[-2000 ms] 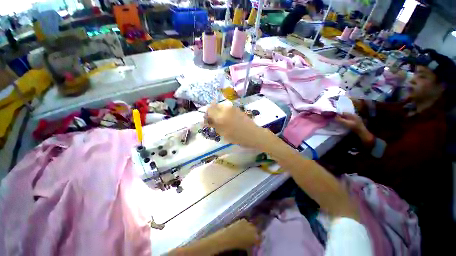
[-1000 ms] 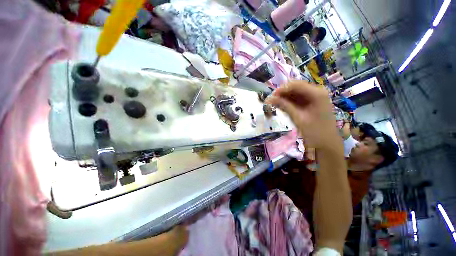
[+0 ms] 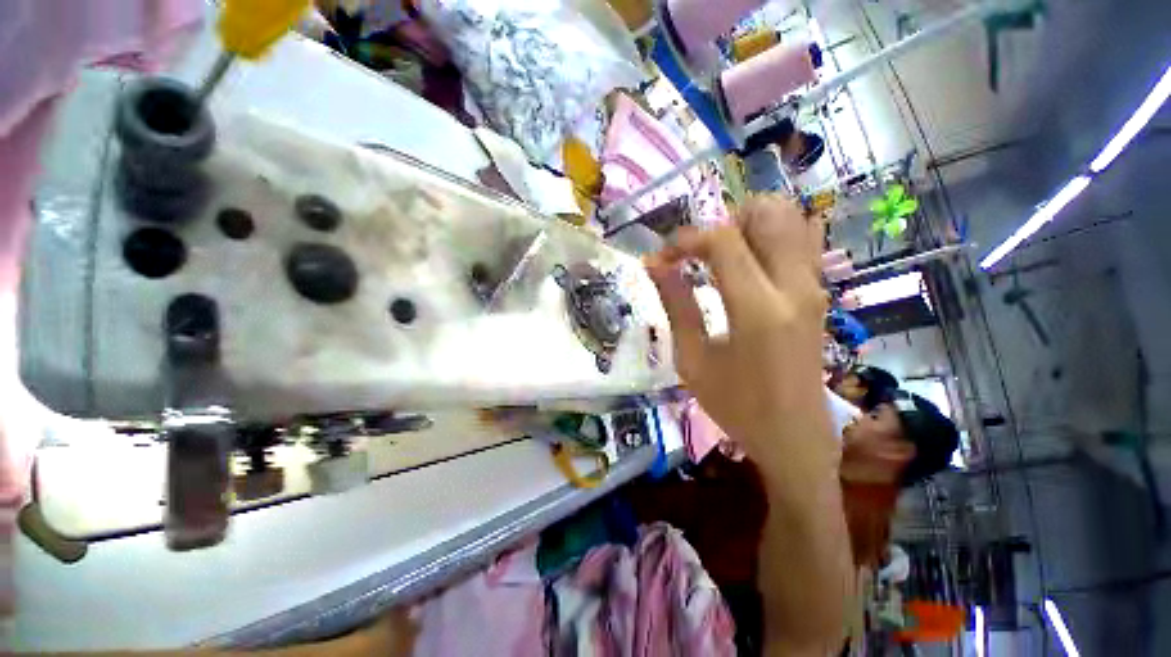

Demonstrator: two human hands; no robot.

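Note:
The white sewing machine head (image 3: 437, 282) fills the left and middle of the tilted view, with dark knobs, holes and a round metal part on its top. My right hand (image 3: 745, 289) is at the far end of the head, fingers bent together near small metal parts; whether it pinches anything cannot be told. My left hand (image 3: 385, 631) shows only in part at the bottom edge, blurred, beside pink cloth (image 3: 482, 610). A yellow-handled tool (image 3: 261, 23) stands at the head's near end.
Green and yellow loop handles (image 3: 581, 452) lie on the table beyond the grey front edge (image 3: 424, 565). Striped pink cloth (image 3: 642, 597) is heaped below. A whitish patterned bag (image 3: 533, 84) and pink thread cones (image 3: 768, 80) are behind the machine. A person (image 3: 886, 449) sits beyond.
The view has rolled sideways and moved closer to the machine head. My right hand has moved from the middle of the head to its far end.

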